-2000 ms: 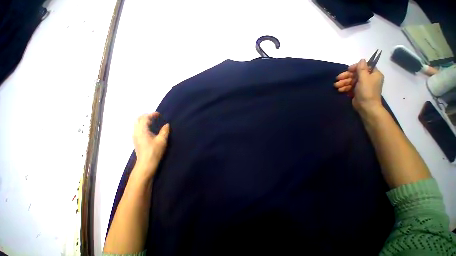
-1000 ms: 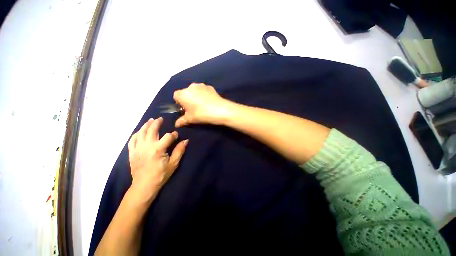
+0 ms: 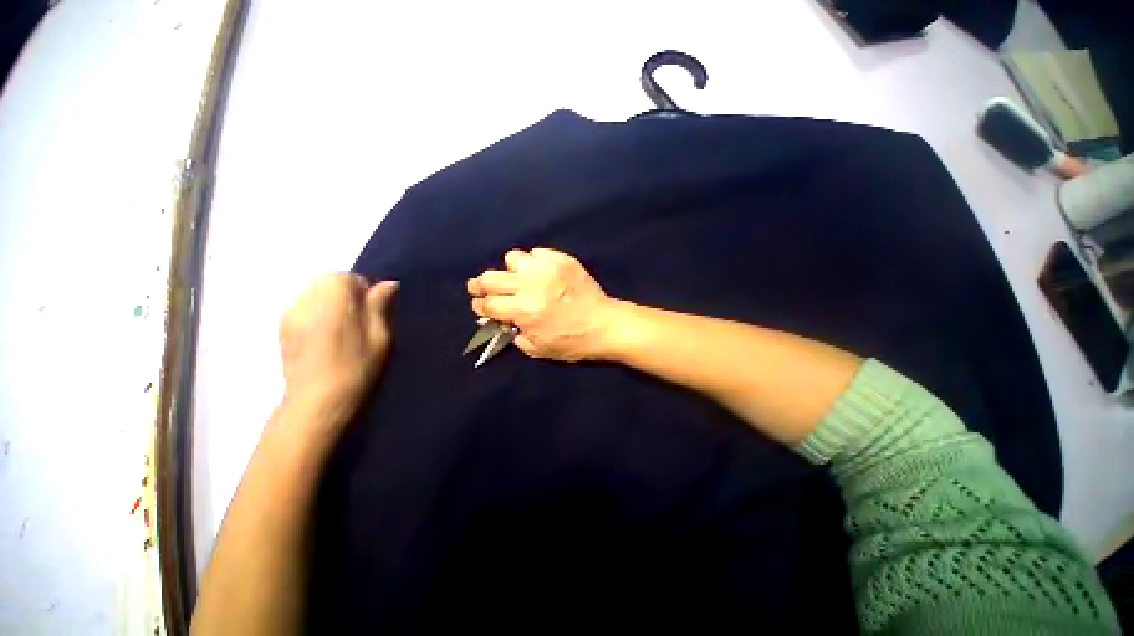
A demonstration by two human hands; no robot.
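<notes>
A dark navy jacket (image 3: 696,236) lies spread on the white table, shoulders away from me. The black hook of its hanger (image 3: 673,82) stands out above the collar. My right hand (image 3: 541,304) is closed around small metal thread snips (image 3: 489,339) over the upper left of the jacket; the blades point down-left and are apart. My left hand (image 3: 333,342) is at the jacket's left edge below the shoulder, thumb and fingers bent at the cloth; its fingertips are partly hidden, so its grip is unclear.
A seam (image 3: 183,286) runs down the white table (image 3: 87,273) on the left. At the right lie a brush (image 3: 1017,134), a white cylinder (image 3: 1097,196), a smartphone (image 3: 1084,316) and pale cards (image 3: 1067,93). Dark cloth (image 3: 880,18) lies at the top right.
My right hand went from the right shoulder across to the left side, then slightly right and down with the snips. My left hand moved left to the jacket's edge. The jacket shifted slightly.
</notes>
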